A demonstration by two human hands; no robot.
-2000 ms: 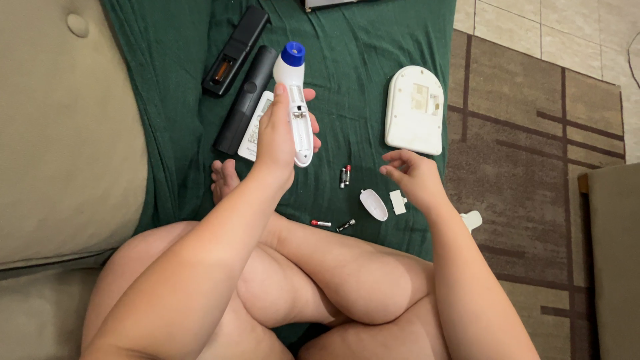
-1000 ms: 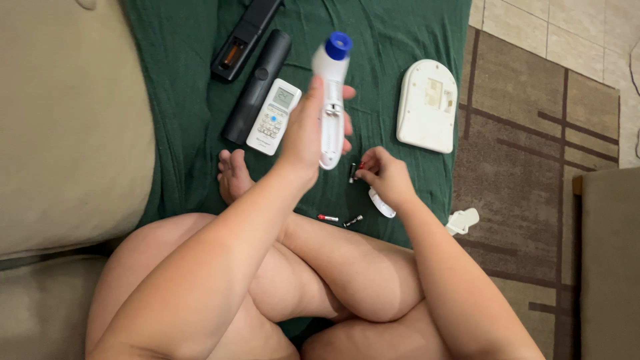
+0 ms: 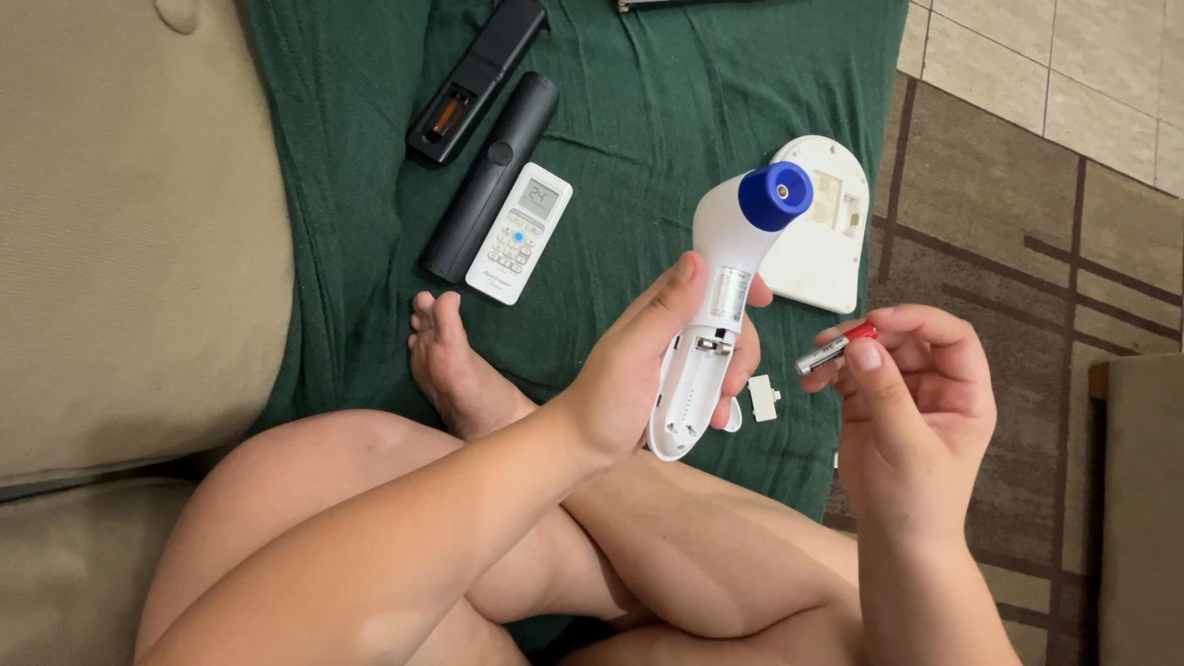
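Note:
My left hand [image 3: 638, 361] grips a white infrared thermometer [image 3: 731, 240] with a blue nozzle, its uncovered battery compartment facing up. No battery lies in that compartment; metal contacts show at its upper end. To the right, my right hand [image 3: 911, 407] pinches a red and silver battery [image 3: 835, 349] between thumb and fingers. Below the thermometer, part of a white oval cover [image 3: 733, 415] shows beside a small white rectangular cover [image 3: 764, 398]. A white device [image 3: 819, 264] with an uncovered compartment lies partly hidden behind the thermometer.
A white air-conditioner remote [image 3: 520, 236] lies beside a long black remote [image 3: 490, 176] on the green cloth [image 3: 629, 111]. Another black remote [image 3: 476, 79] has its battery compartment uncovered. My crossed legs are in front, a sofa cushion [image 3: 129, 231] at left, a patterned rug [image 3: 980, 231] at right.
My right hand has picked a battery up off the cloth and lifted it to the right of the thermometer. My left hand still holds the thermometer, now farther right and lower in view.

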